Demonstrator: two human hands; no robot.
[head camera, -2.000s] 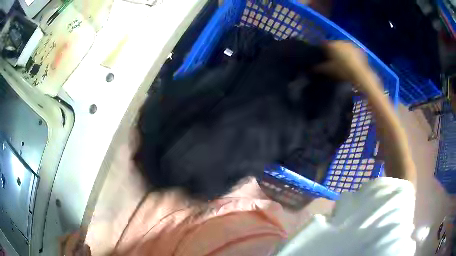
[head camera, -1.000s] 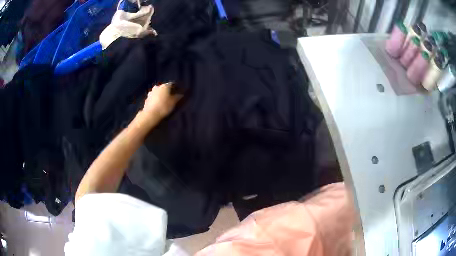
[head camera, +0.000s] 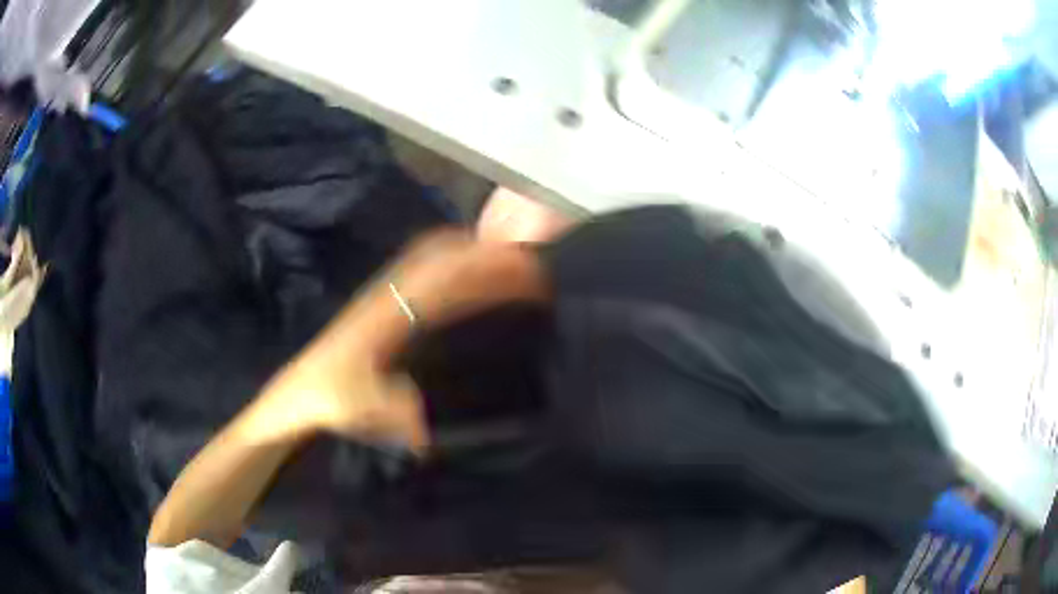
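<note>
My left hand (head camera: 400, 348) reaches in from the lower left, blurred by motion. Its fingers and thumb are closed around the edge of a black garment piece (head camera: 719, 406). The cloth spreads to the right, in front of the white table's edge, and hides much of what is below it. More black cloth (head camera: 174, 302) lies in folds on the left, behind my forearm. My right hand does not show; a small skin-toned patch at the bottom edge, right of the middle, is too cut off to identify.
The white machine table (head camera: 406, 70) crosses the top and right, with round screws. Strong glare covers its upper right. Blue basket parts (head camera: 957, 534) show at the lower right and left edge. A pale, glove-like shape (head camera: 58, 87) is at the upper left.
The view has turned, so the table now spans the top and right. My left hand, earlier on the dark cloth pile, now grips a black piece extending right across the front of the table.
</note>
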